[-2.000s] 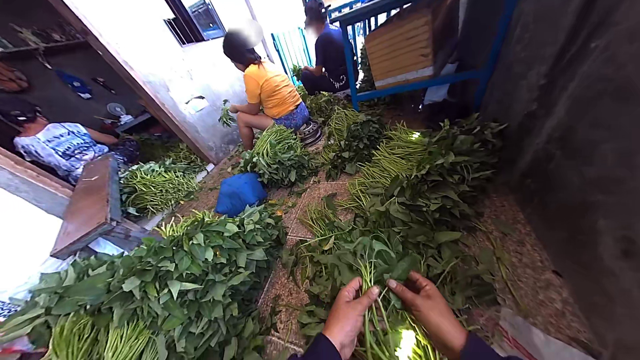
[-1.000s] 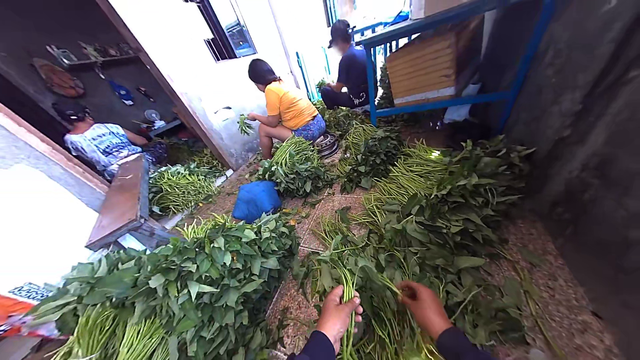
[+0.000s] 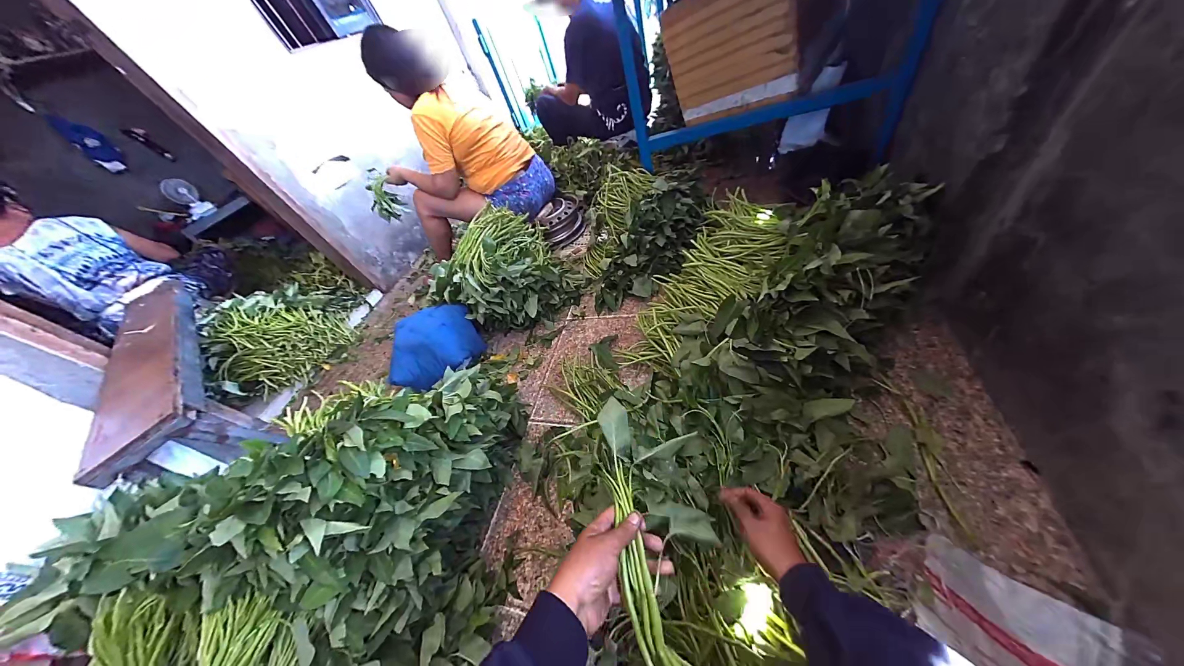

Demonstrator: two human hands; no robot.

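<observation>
My left hand (image 3: 603,566) is closed around a small bunch of long green leafy stems (image 3: 633,564), its thumb across them and its leaves pointing away from me. To its right, my right hand (image 3: 760,527) reaches into the heap of leafy greens (image 3: 786,351), fingers bent among the stems; whether they pinch one is hidden. Loose stems lie below both hands. Left of my hands is a large pile of bundled greens (image 3: 342,499), stem ends toward me.
A person in a yellow shirt (image 3: 472,134) sits beyond a blue bag (image 3: 433,344); another person (image 3: 597,74) sits behind, and a third (image 3: 74,259) at left. A wooden bench (image 3: 148,370), blue metal frame (image 3: 768,116), dark wall (image 3: 1064,231) and white sack (image 3: 1008,610) surround the greens.
Two seconds ago both hands were close together at the stems; now my right hand is apart, over the heap, and my left hand holds the bunch.
</observation>
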